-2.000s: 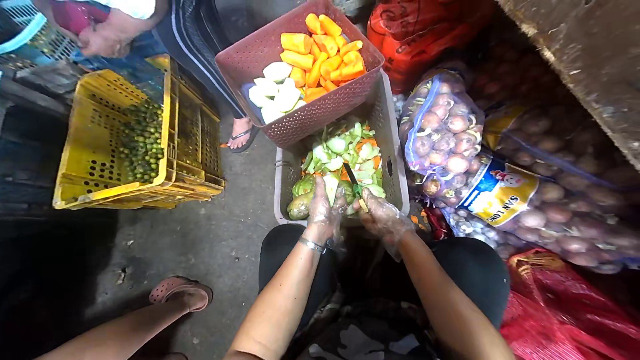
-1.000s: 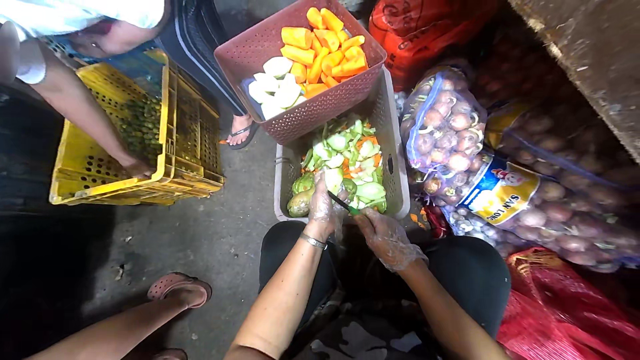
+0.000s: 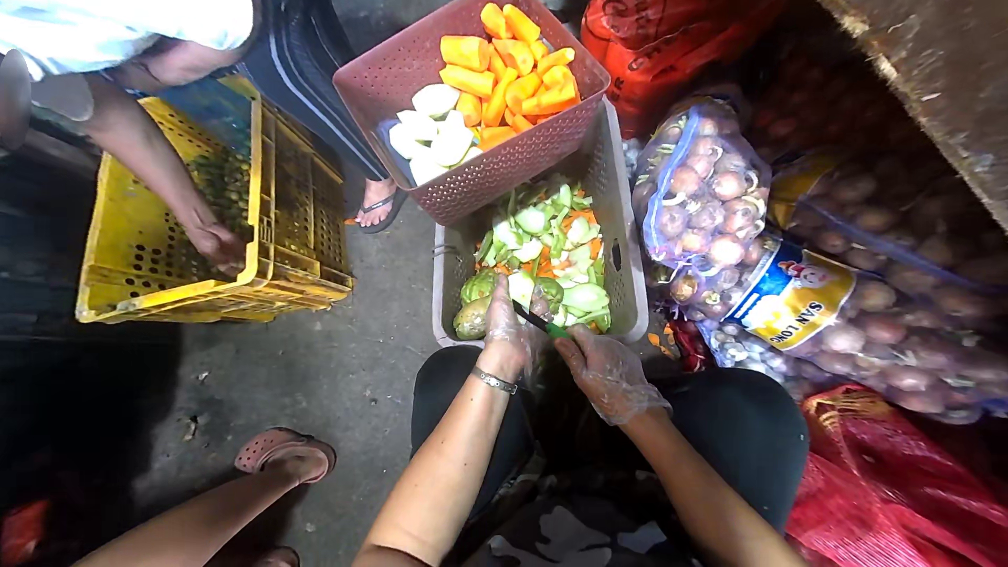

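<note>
My left hand (image 3: 505,327), in a clear plastic glove, holds a pale, partly peeled vegetable (image 3: 520,289), probably a chayote. In my gloved right hand (image 3: 605,368) is a knife (image 3: 543,320) with a green handle, its dark blade against or close to that vegetable. Both hands are over the near edge of a grey plastic crate (image 3: 636,268). Inside it lie green and orange peelings (image 3: 543,232) and unpeeled green chayotes (image 3: 472,316) at the near left. A reddish perforated basket (image 3: 504,183) rests on the crate's far part, bearing peeled carrots (image 3: 512,75) and pale peeled vegetables (image 3: 435,135).
At the left, another person's hand (image 3: 218,248) reaches into a yellow crate (image 3: 256,197) of small green fruit (image 3: 220,185). Mesh bags of onions (image 3: 709,197) stand close at the right, with red sacks (image 3: 669,55) behind. A foot in a pink clog (image 3: 287,455) is at the lower left.
My right hand and the knife have shifted slightly around the held vegetable. The other person's arm has come down into the yellow crate since two seconds ago.
</note>
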